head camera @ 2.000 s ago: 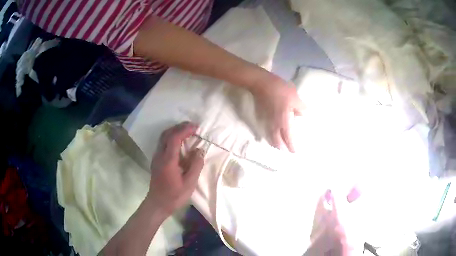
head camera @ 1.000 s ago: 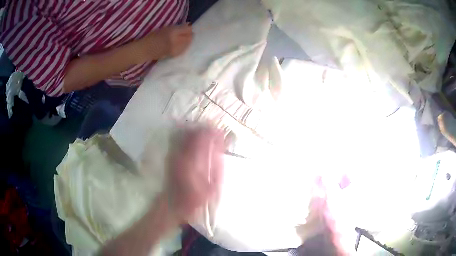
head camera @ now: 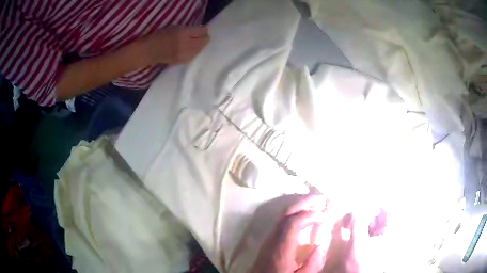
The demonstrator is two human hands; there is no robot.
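Observation:
A cream-white garment piece (head camera: 197, 165) lies spread before me, with a gathered section (head camera: 269, 139) and a thin dark seam edge (head camera: 243, 129) running down towards my hands. My left hand (head camera: 291, 232) is at the lower middle, fingers bent, fingertips at the lower end of the seam edge. My right hand (head camera: 344, 242) is close beside it, mostly washed out by glare. The glare hides both sets of fingertips, so I cannot tell whether they grip the cloth.
A person in a red-and-white striped top (head camera: 107, 26) stands opposite, a hand (head camera: 189, 43) at the cloth's far edge. Cream cut pieces (head camera: 112, 213) hang at the left. More cream cloth (head camera: 384, 37) is heaped at the far right. A teal stick (head camera: 475, 238) lies at the right edge.
My left hand has moved right, from the cloth's left part to beside my right hand. The other person's hand has drawn back from the gathered section to the far edge.

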